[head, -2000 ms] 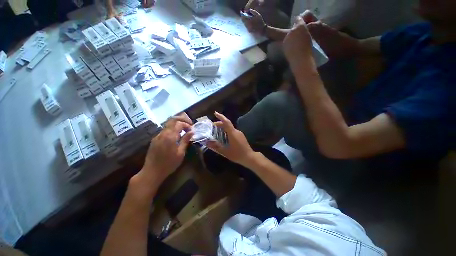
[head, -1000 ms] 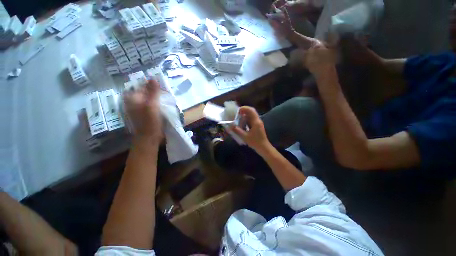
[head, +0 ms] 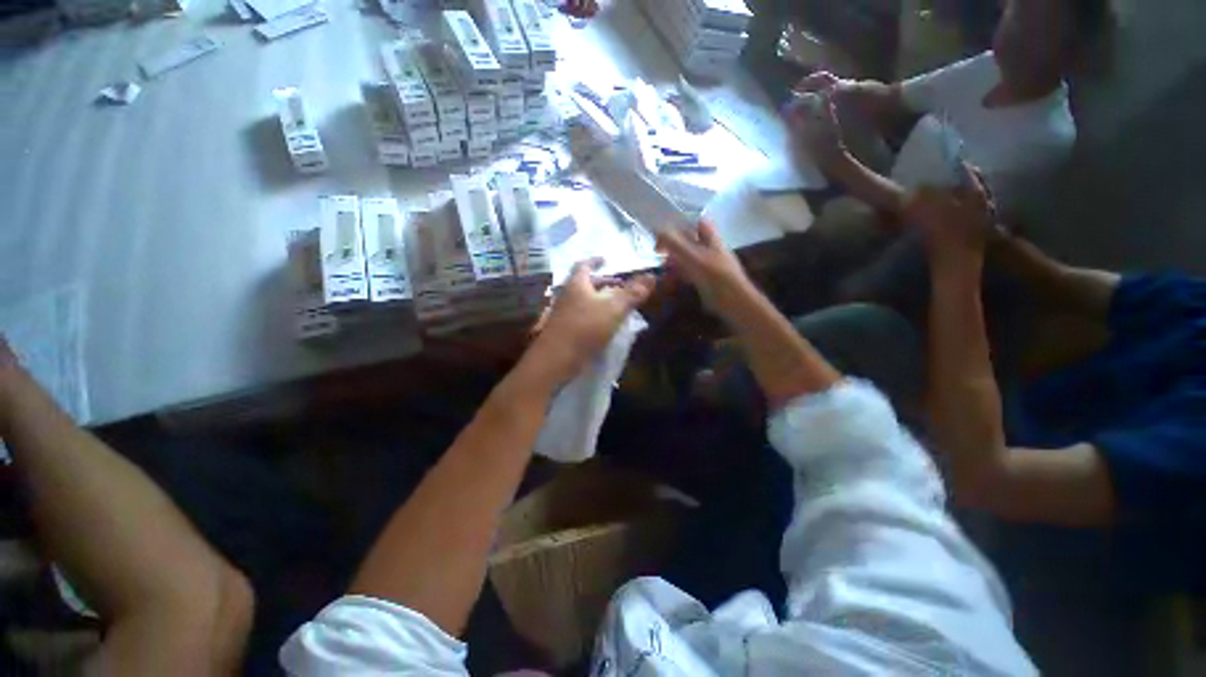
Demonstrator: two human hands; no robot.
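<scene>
My left hand is above the lap at the table's near edge. A whitish, crumpled sheet or bag hangs below its fingers and seems held by them. My right hand is just right of it, over the table edge. It grips the near end of a long white carton, which slants up and left over the loose pieces. The fingertips of both hands are close together and blurred. Whether anything else is in the fingers cannot be told.
Printed white cartons stand in near blocks and a farther block. A single carton stands to their left. A brown corrugated box is below my hands. People sit at right; another person's arm is at lower left.
My left hand has left the carton stacks and moved beside my right hand, the white sheet still hanging from it. My right hand now grips a long carton over the table. The view has shifted.
</scene>
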